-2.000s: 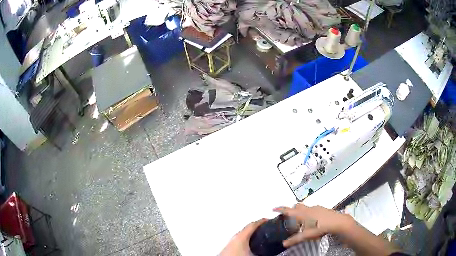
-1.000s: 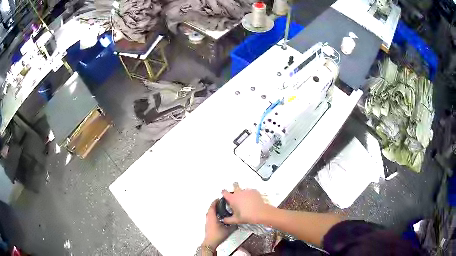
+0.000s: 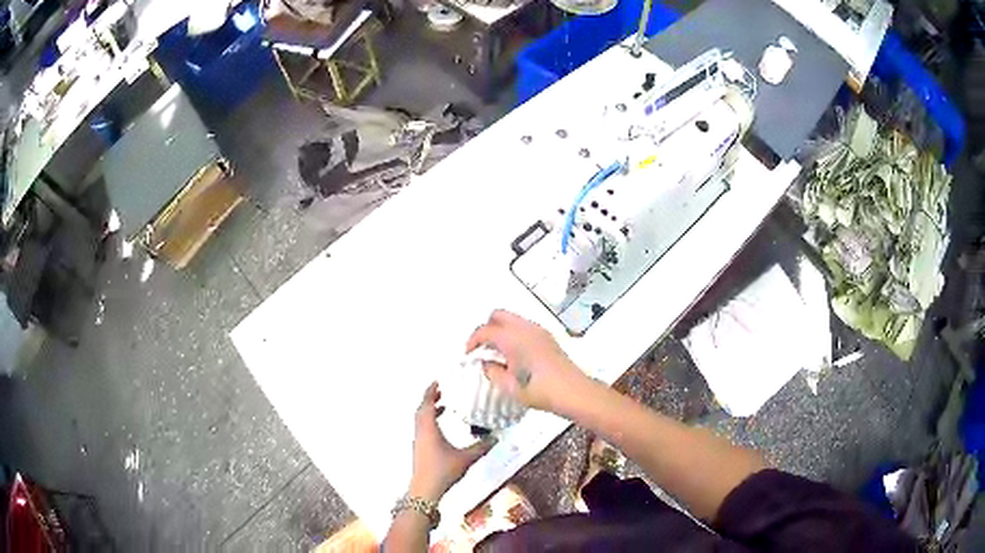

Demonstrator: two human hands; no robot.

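A small white ribbed object [image 3: 495, 402], cloth or a cover, is between my hands over the near edge of the white table [image 3: 362, 313]. My right hand [image 3: 521, 362] grips its top. My left hand [image 3: 437, 445] is beside its lower left, thumb and fingers spread apart; whether it bears on the object is hard to tell. A small dark part [image 3: 481, 431] shows at the object's lower end, near my left fingers. The white sewing machine [image 3: 648, 205] with a blue tube stands on the table beyond my hands.
Light green cloth pieces [image 3: 880, 227] are heaped at the right. White sheets [image 3: 745, 340] lie below the table's right edge. Grey cloth [image 3: 378, 151] lies on the floor behind the table. A blue crate [image 3: 551, 63] and a grey-topped box [image 3: 162, 162] stand further back.
The dark round object earlier between my hands is now mostly out of sight, and the white ribbed object shows there instead. My left hand has opened. The view has turned right and down.
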